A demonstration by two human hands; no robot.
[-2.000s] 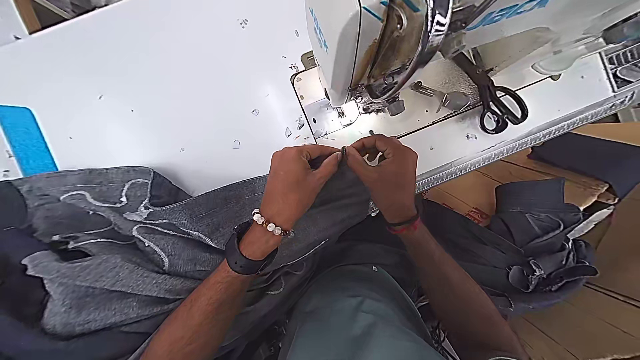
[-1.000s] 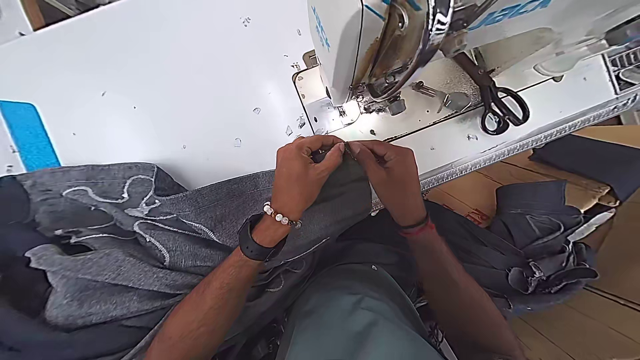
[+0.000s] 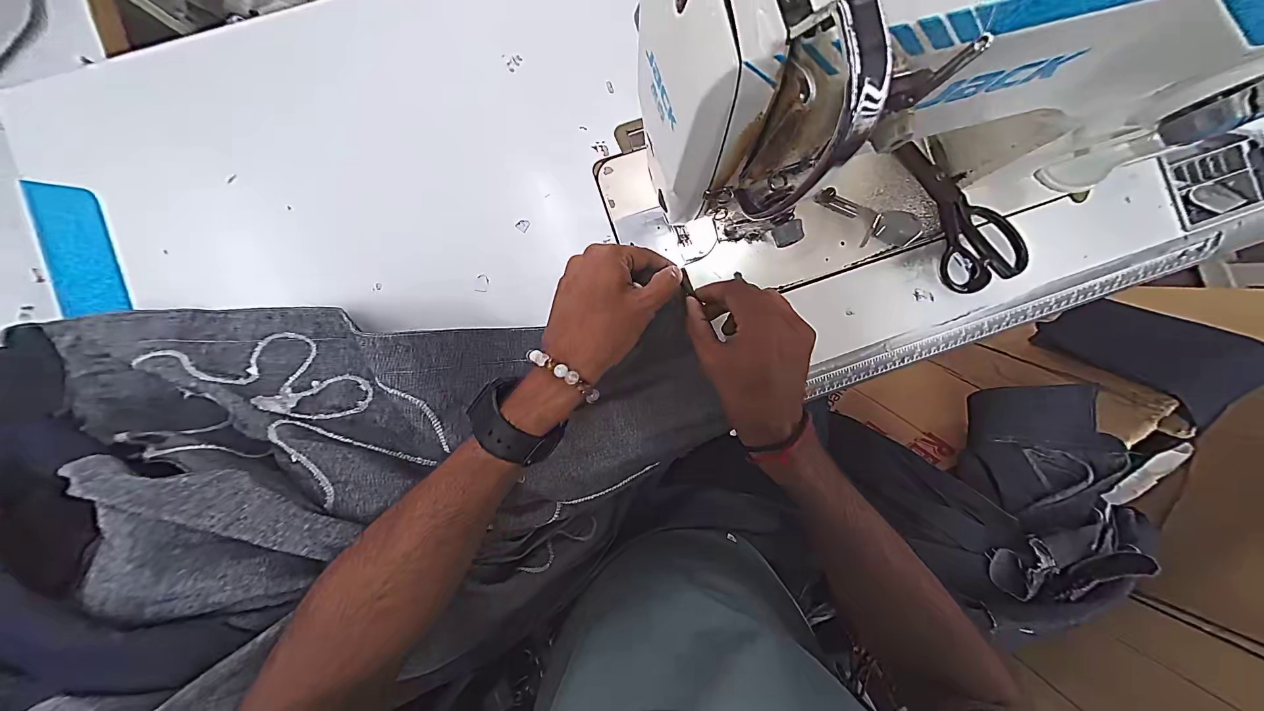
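Grey denim fabric [image 3: 632,405] spreads from the left over my lap up to the front of a Jack sewing machine [image 3: 691,109]. My left hand [image 3: 604,311] pinches the fabric's upper edge between thumb and fingers, just below the lit needle area [image 3: 696,242]. Close beside it on the right, my right hand [image 3: 758,346] pinches the same edge, fingertips nearly touching the left ones. A small dark fold of cloth shows between the fingertips. White thread chains [image 3: 316,395] lie loose across the fabric at the left.
Black-handled scissors [image 3: 973,247] lie on the machine bed right of the needle. A measuring scale [image 3: 987,326] runs along the table's front edge. Dark garment pieces [image 3: 1037,454] rest on cardboard [image 3: 1210,494] at the right. Thread scraps dot the white table [image 3: 395,148].
My right hand has lowered slightly at the fabric edge, and its fingers have shifted. Both hands stay at the edge in front of the machine.
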